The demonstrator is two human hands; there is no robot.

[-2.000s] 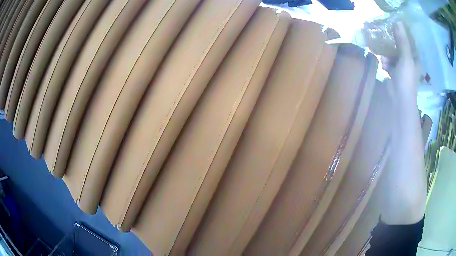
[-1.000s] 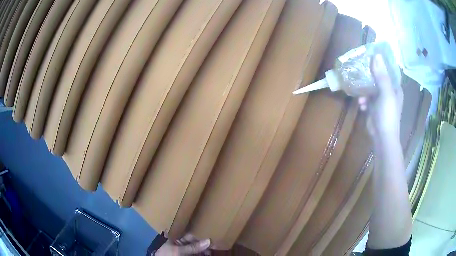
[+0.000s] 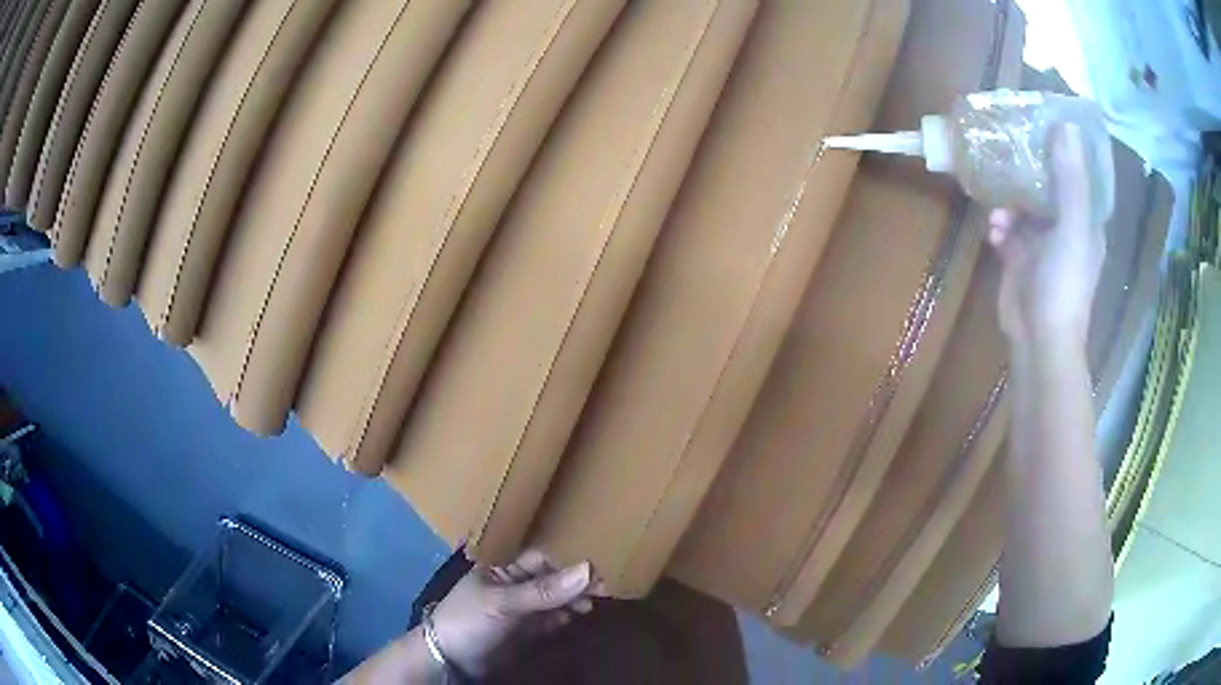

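Observation:
My right hand holds the clear glue bottle on its side, its long white nozzle pointing left. The nozzle tip is at the seam line of one tan leather panel. A thin shiny streak runs down from the tip along that seam. Wet reddish streaks show on the panels to the right. My left hand has its thumb and fingers on the lower end of a panel at the bottom centre. The panels overlap in a wide row.
A metal-framed rack or stool stands on the blue-grey floor at lower left. A dark brown piece lies below the panels. Yellow strips and a pale yellow-green sheet are at the right.
My right hand came in from the upper right with the bottle, and its nozzle then moved up along the seam. My left hand came into view at the panel's lower end. A shiny streak appeared.

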